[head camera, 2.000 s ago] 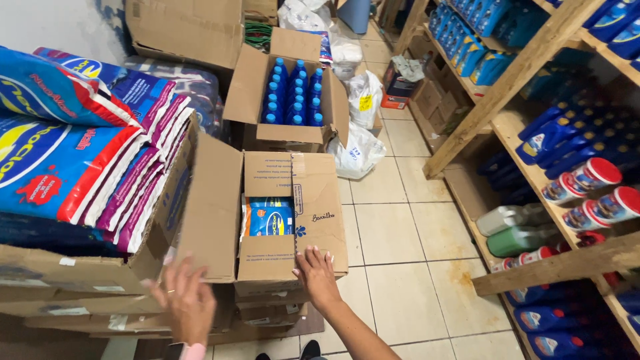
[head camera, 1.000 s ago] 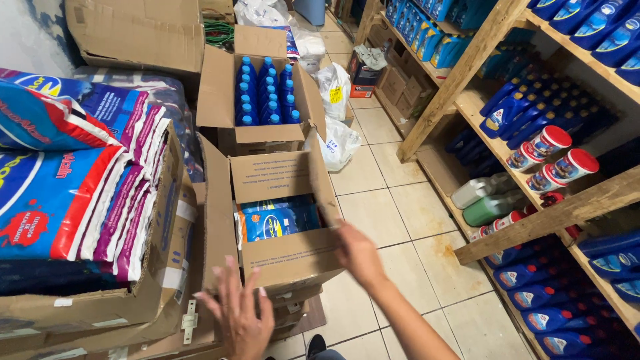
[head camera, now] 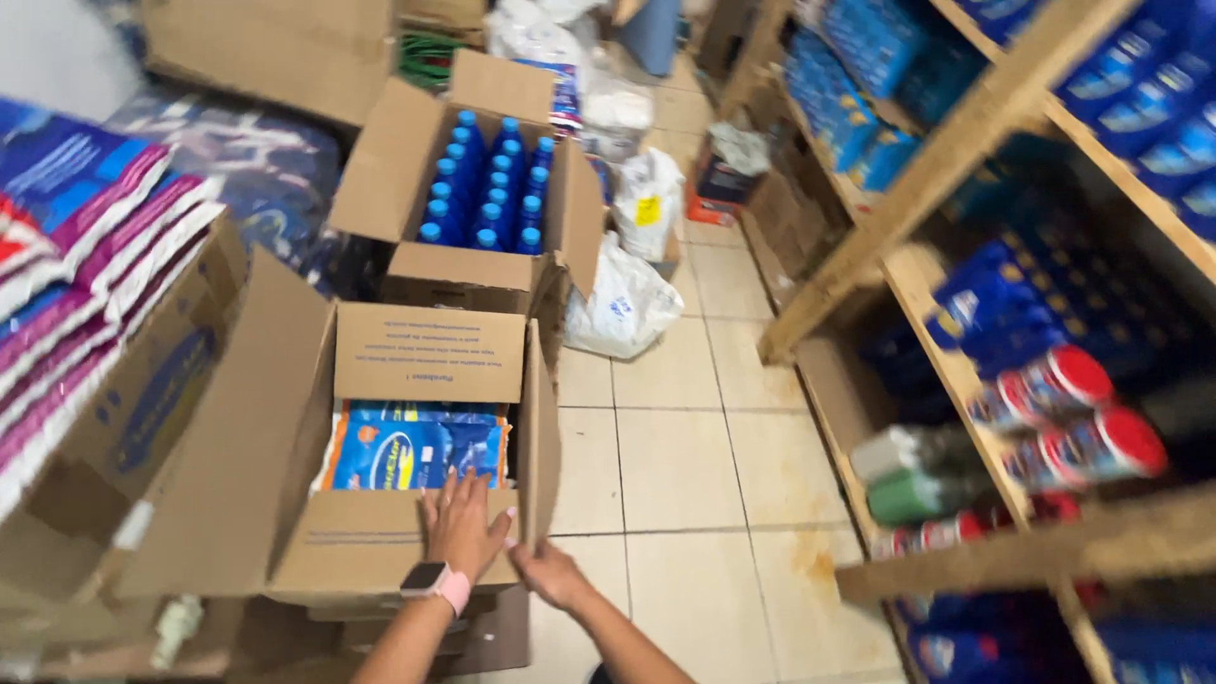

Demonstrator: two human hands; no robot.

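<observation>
An opened cardboard box (head camera: 432, 351) holds blue and orange plastic packets (head camera: 408, 451). My left hand (head camera: 461, 527), with a pink-strapped watch on its wrist, lies on the box's near flap, its fingertips reaching the packets' near edge. At the near right corner my right hand (head camera: 551, 570) has its fingers at the edge of the right flap (head camera: 541, 437), which stands up. The left flap (head camera: 228, 427) leans outward. Behind this box, another open carton (head camera: 461, 266) holds rows of blue bottles (head camera: 487, 199) with light-blue caps.
Stacked blue and purple bags (head camera: 95, 237) fill a carton at the left. Wooden shelving (head camera: 902, 209) with bottles and red-lidded tubs (head camera: 1083, 408) stands on the right. White plastic bags (head camera: 622, 294) rest on the tiled floor (head camera: 674, 456) beside the bottle carton.
The right flap, folded partly over the box two seconds ago, now stands up. My left hand has moved from the box's left side onto the near flap.
</observation>
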